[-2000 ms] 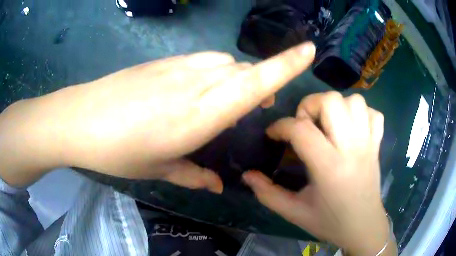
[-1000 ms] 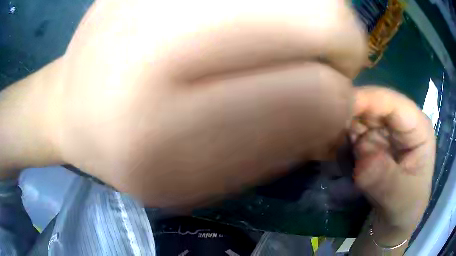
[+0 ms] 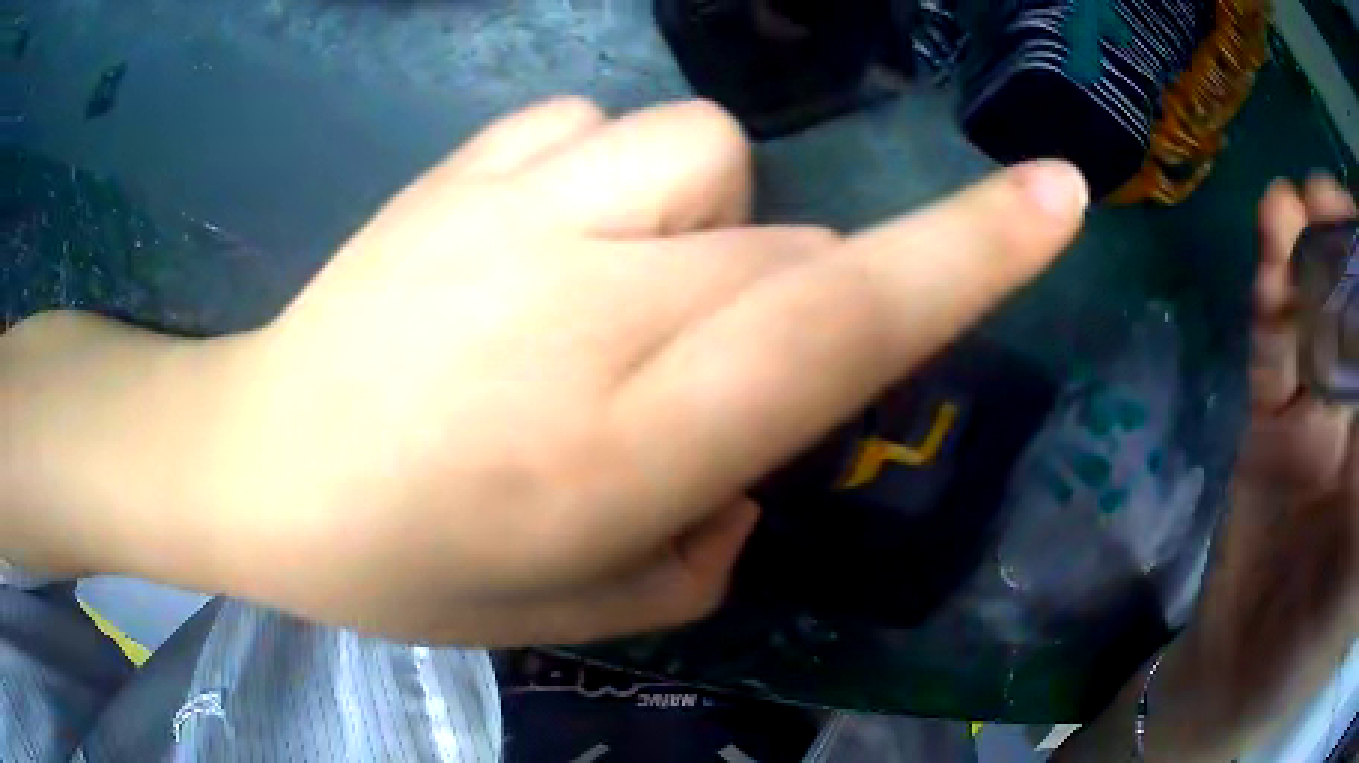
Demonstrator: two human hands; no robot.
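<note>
My left hand (image 3: 566, 388) reaches across the middle, palm hidden, its index finger stretched to the right and the others curled. Whether it grips anything cannot be seen. Below that finger a black display module (image 3: 894, 522) with a bent orange flex cable (image 3: 902, 447) lies on the dark green bench, partly covered by my hand. My right hand (image 3: 1285, 447), in shadow and cut off by the right edge, holds a small glossy rounded piece (image 3: 1331, 306) at its fingers. Small green tabs (image 3: 1100, 443) lie on clear film between the module and my right hand.
A row of display modules (image 3: 1066, 97) with a teal top and orange fringe (image 3: 1210, 105) stands at the top right. A black block of covers (image 3: 790, 60) is left of it at the top. The bench's curved edge runs down the right side.
My right hand has moved right, away from the module, and now shows a glossy piece. My left hand, which covered much of the view, has drawn back, uncovering the module, orange cable and green tabs.
</note>
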